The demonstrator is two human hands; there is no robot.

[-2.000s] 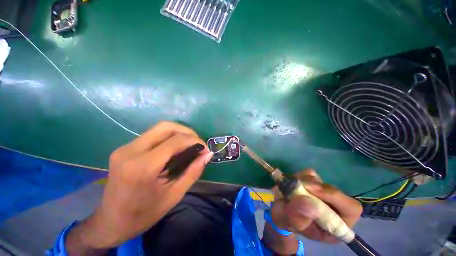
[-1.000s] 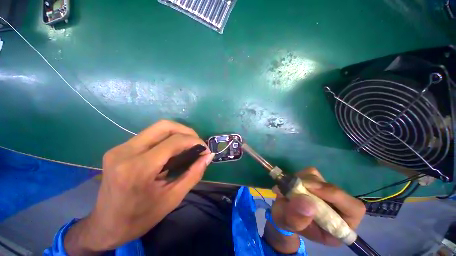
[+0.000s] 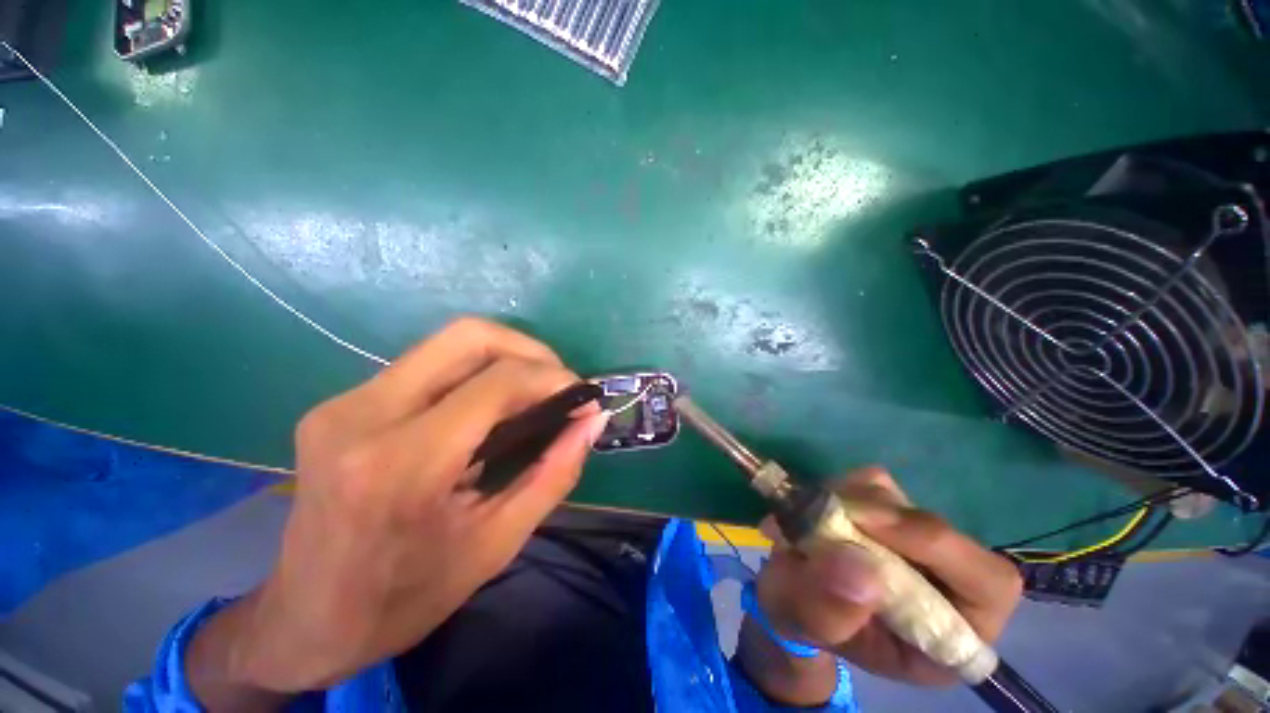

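A watch housing with a circuit board [image 3: 641, 412] lies on the green mat near the bench's front edge. My left hand [image 3: 432, 508] is at its left side, closed on black tweezers [image 3: 536, 432] and the solder wire [image 3: 209, 251]. The wire's end reaches over the board from my fingertips. My right hand [image 3: 891, 571] holds the cream handle of the soldering iron [image 3: 871, 564] like a pen. The iron's tip is at the housing's right upper edge. Whether it touches the board cannot be told.
A black fan with a round wire guard [image 3: 1093, 348] stands at the right, with black and yellow cables below it. A clear box of silvery parts [image 3: 578, 28] lies at the back middle. Another watch housing [image 3: 151, 28] lies at the back left. The solder wire crosses the mat's left side.
The view has shifted slightly. My left hand and the tweezers have moved a little to the right and up, covering the housing's left edge. The iron's tip stays at the housing.
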